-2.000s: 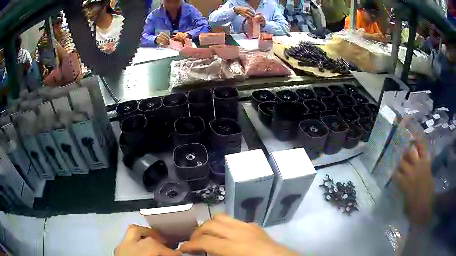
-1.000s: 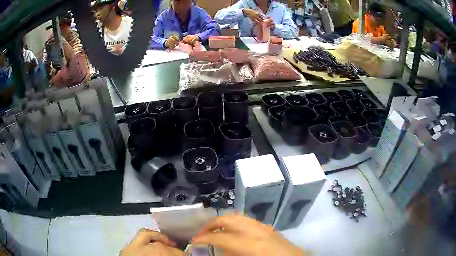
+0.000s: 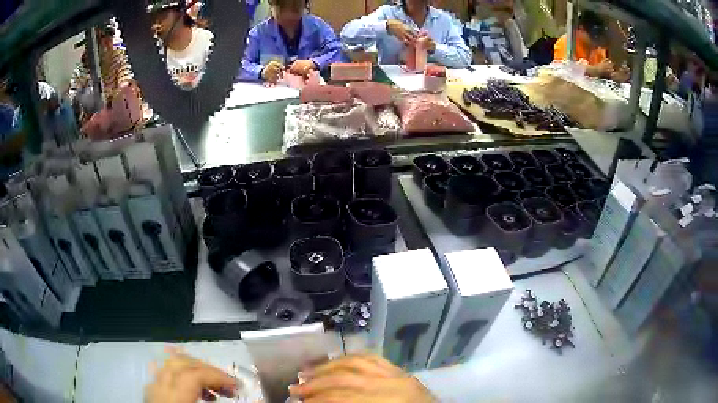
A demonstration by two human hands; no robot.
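A retail carton stands upright at the bottom centre, its white top flap raised. My right hand is on the carton's right side, fingers bent over its mouth. My left hand is left of the carton, a little apart from it, slightly blurred. A crinkled whitish clear piece shows between the left fingertips and the carton; whether the fingers grip it is hard to tell. The carton's lower part is cut off by the picture's edge.
Two closed cartons stand right of my right hand. Small black fittings lie further right. Black cups stand in rows behind. Open cartons crowd the left, more the right. Pink bagged parts and several people are across the line.
My left hand has moved left, away from the carton, and its fingers have spread. My right hand has stayed at the carton's mouth. The camera view has shifted slightly.
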